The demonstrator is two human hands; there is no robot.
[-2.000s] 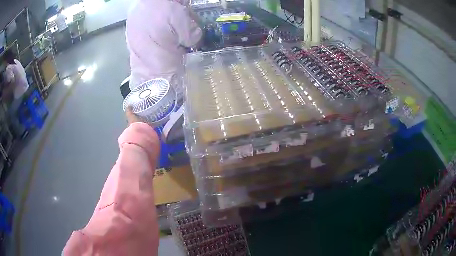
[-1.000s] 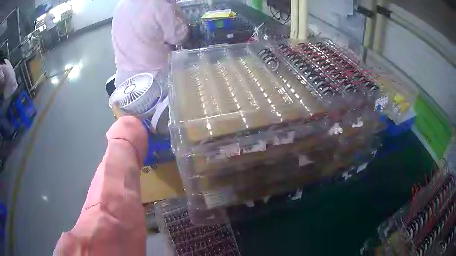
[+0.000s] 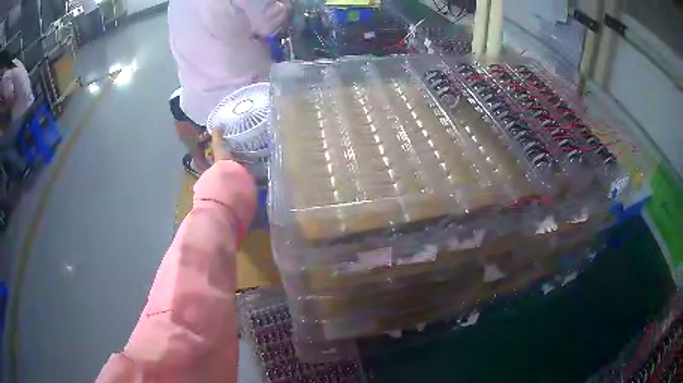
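My left hand (image 3: 219,146) reaches out from a pink sleeve at the left of the bench. Its fingers are at the near rim of a small white desk fan (image 3: 241,111) and appear to grip it; much of the hand is hidden. The fan's right side is partly behind a tall stack of clear blister trays (image 3: 374,217). The top tray shows tan board under its left rows, and black round speaker units (image 3: 517,112) with red wires in its right rows. My right hand is out of the picture.
A person in a pale pink top (image 3: 217,45) is beyond the fan. More filled trays lie low (image 3: 299,344) and at the lower right edge (image 3: 665,348). The stack stands on a green mat (image 3: 479,351). Cream pipes (image 3: 488,28) rise behind it; a grey aisle (image 3: 97,224) runs left.
The view has shifted. The fan and my left hand are nearer the tray stack's left edge, and the stack now covers the fan's right side. The person's legs show more.
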